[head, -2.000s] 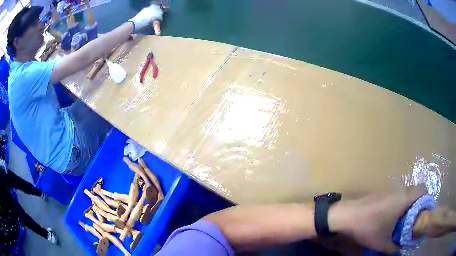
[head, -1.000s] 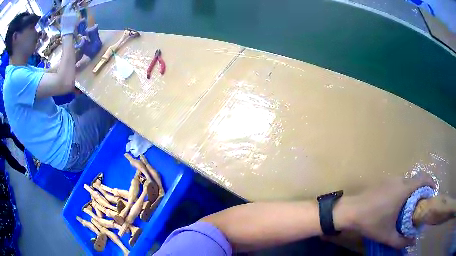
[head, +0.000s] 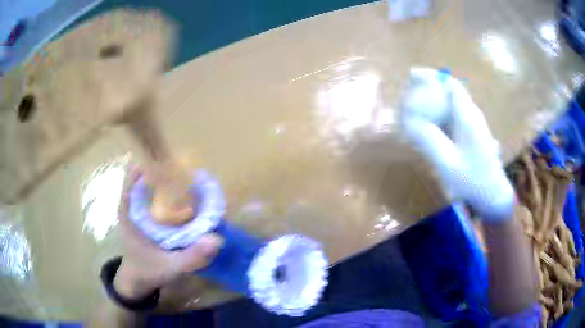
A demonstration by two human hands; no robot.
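Observation:
The blue shorts piece [head: 234,255] is in my left hand [head: 154,259], in front of me at the lower left. A leg [head: 154,144] stands in one frayed hem, its broad sandal sole [head: 83,96] large and blurred near the camera. The other white frayed hem [head: 303,272] faces me, with a dark socket [head: 280,273] inside. My right hand [head: 465,157], in a white glove, is closed round a small white glue bottle [head: 428,99] with a blue tip, above the bench on the right. The glove and bottle are blurred.
The glossy tan bench top [head: 276,128] spans the view, with glare patches. A green conveyor belt [head: 224,29] runs beyond it. A blue crate [head: 574,224] heaped with legs [head: 545,237] is at the right edge. A small white item [head: 408,8] is at the top.
The view has swung to the right. The shorts piece with its leg now shows at left with the sole towards the camera. My gloved right hand has come into view with the bottle.

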